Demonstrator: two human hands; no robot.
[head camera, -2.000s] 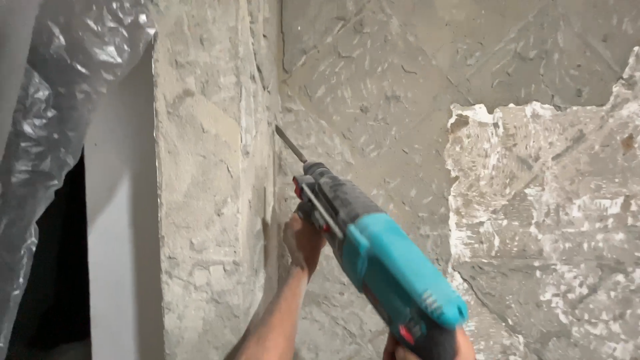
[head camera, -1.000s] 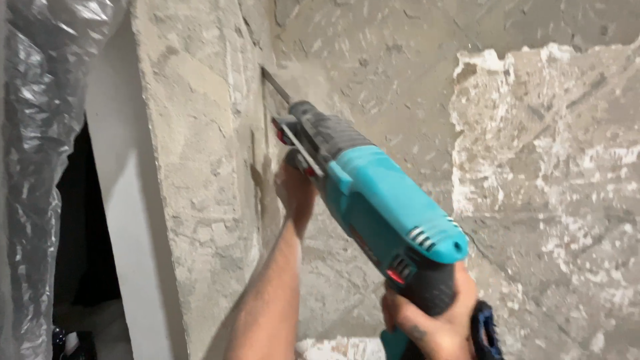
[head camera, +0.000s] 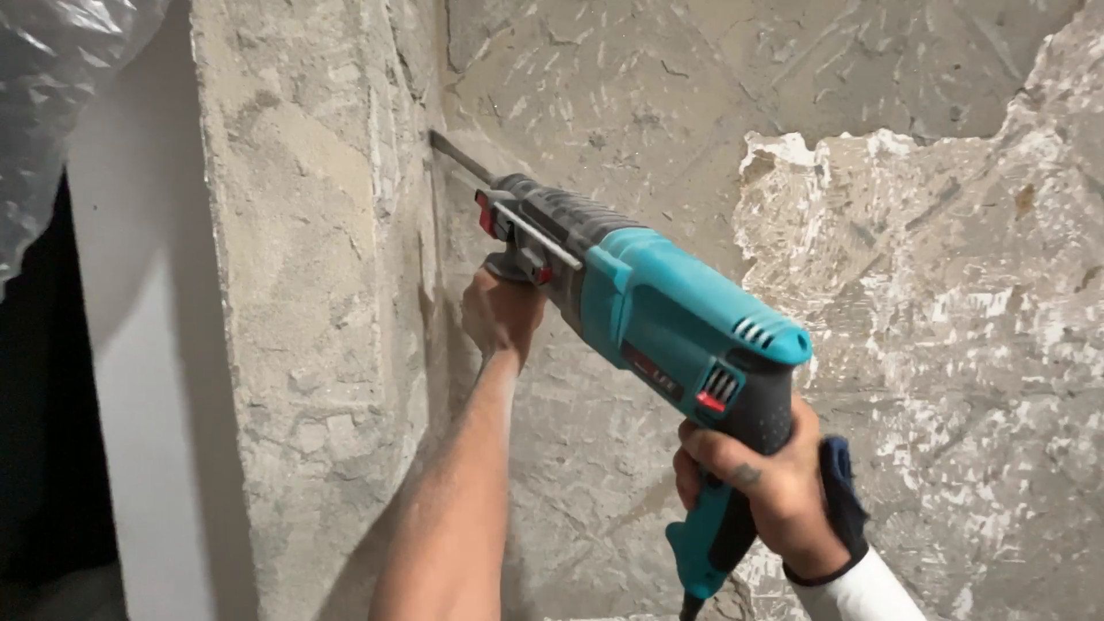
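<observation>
A teal and black rotary hammer (head camera: 690, 310) slants up and left across the middle of the view. My right hand (head camera: 768, 483) is wrapped around its black rear handle, with a dark band at the wrist and a white sleeve below. Under the front of the tool, my left hand (head camera: 504, 310) grips the side handle, most of which the fist hides. The steel bit (head camera: 461, 158) points into the inner corner where two rough plaster walls meet, and its tip appears to touch there. A metal depth rod (head camera: 539, 235) runs along the tool's near side.
Bare rough plaster (head camera: 293, 259) forms the projecting wall on the left. Behind it stand a smooth white panel (head camera: 129, 345) and crumpled clear plastic sheeting (head camera: 60, 78). On the facing wall is a patch of whitish residue (head camera: 906, 259) with a ragged edge. The tool's cord (head camera: 690, 606) hangs from its handle.
Both hands keep their hold on the rotary hammer, and its bit stays at the wall corner. My right hand and wrist, mostly out of view two seconds ago, now show fully.
</observation>
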